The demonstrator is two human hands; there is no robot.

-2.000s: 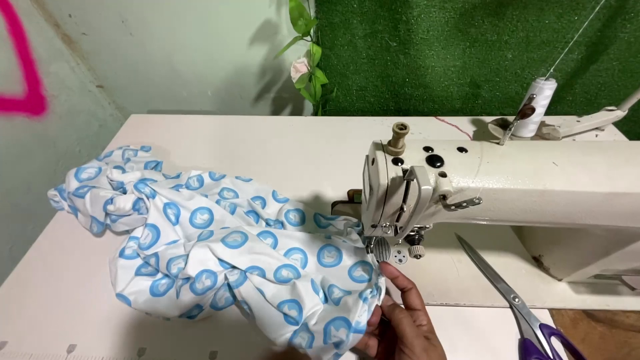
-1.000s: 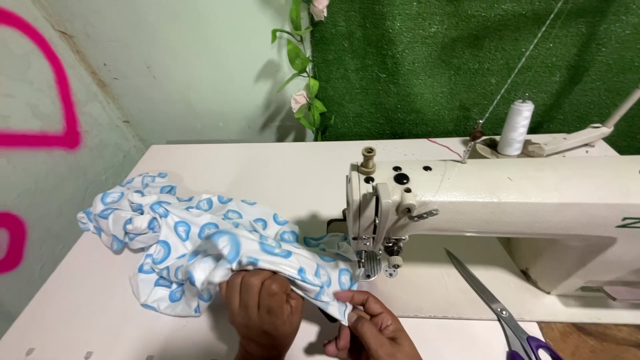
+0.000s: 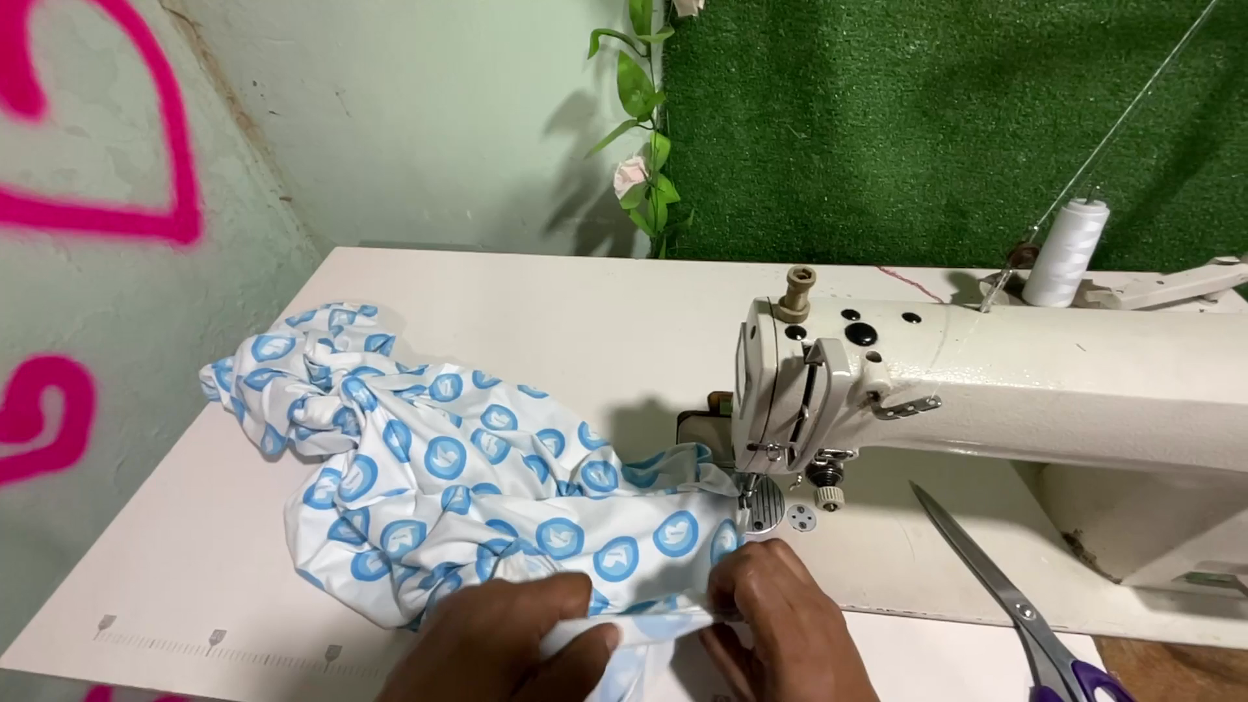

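White fabric with blue round prints [image 3: 446, 456] lies bunched on the table, its right end running under the presser foot of a white industrial sewing machine [image 3: 1053, 380]. At the near edge of the cloth, my left hand [image 3: 507, 634] pinches a folded edge between thumb and fingers. My right hand [image 3: 780, 624] grips the same fold farther right, just in front of the needle plate [image 3: 765, 507]. Between both hands the fold is stretched fairly straight. The needle tip is too small to make out.
Scissors with purple handles [image 3: 1024, 612] lie partly spread on the table right of my right hand. A white thread cone [image 3: 1068, 253] stands behind the machine. A printed ruler scale [image 3: 214, 643] runs along the near left table edge [image 3: 58, 653]. Artificial turf [image 3: 877, 127] covers the back wall.
My left hand, out of clear view two seconds ago, came onto the cloth and now holds the fold nearer the front edge. My right hand has stayed at the cloth's right end.
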